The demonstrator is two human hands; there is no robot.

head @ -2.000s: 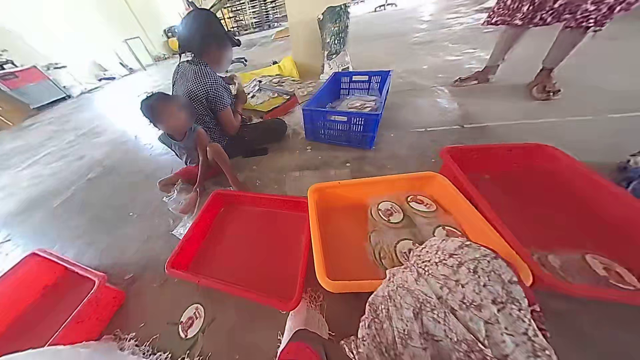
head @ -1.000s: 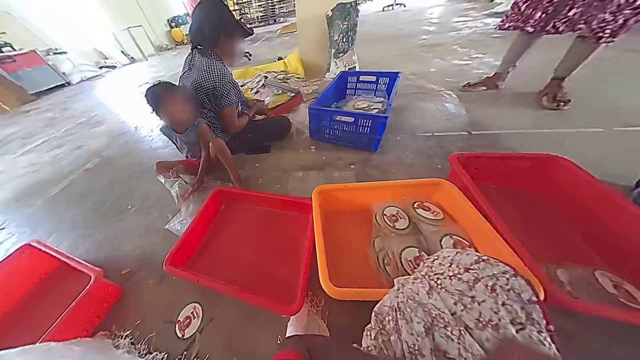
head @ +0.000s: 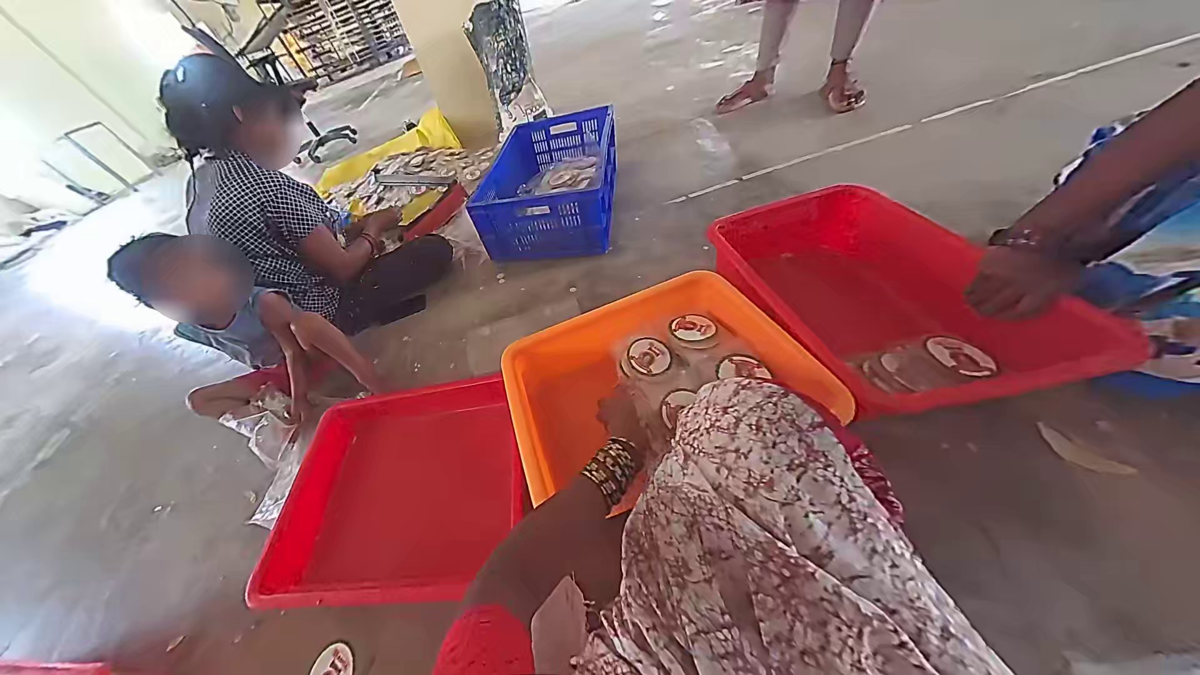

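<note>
My left hand point(head: 623, 420), with bangles at its wrist, reaches into the orange plastic tray point(head: 553, 427) at the left edge of the clear packets point(head: 670, 361) with round printed labels. The hand is small and blurred, so its grip on a packet cannot be told. Patterned cloth point(head: 741, 487) over my leg covers the near right part of the tray. My right hand is not in view.
Red trays point(head: 412, 506) point(head: 816, 234) flank the orange one; a co-worker's hand point(head: 1022, 277) is at the right one's rim. A blue crate point(head: 544, 220) stands beyond. Two people sit at left; another person's feet point(head: 797, 94) are at the top. A round label point(head: 333, 659) lies on the floor.
My left hand and forearm have come into view, over the orange tray. A co-worker's arm has appeared at the right red tray. The view has shifted.
</note>
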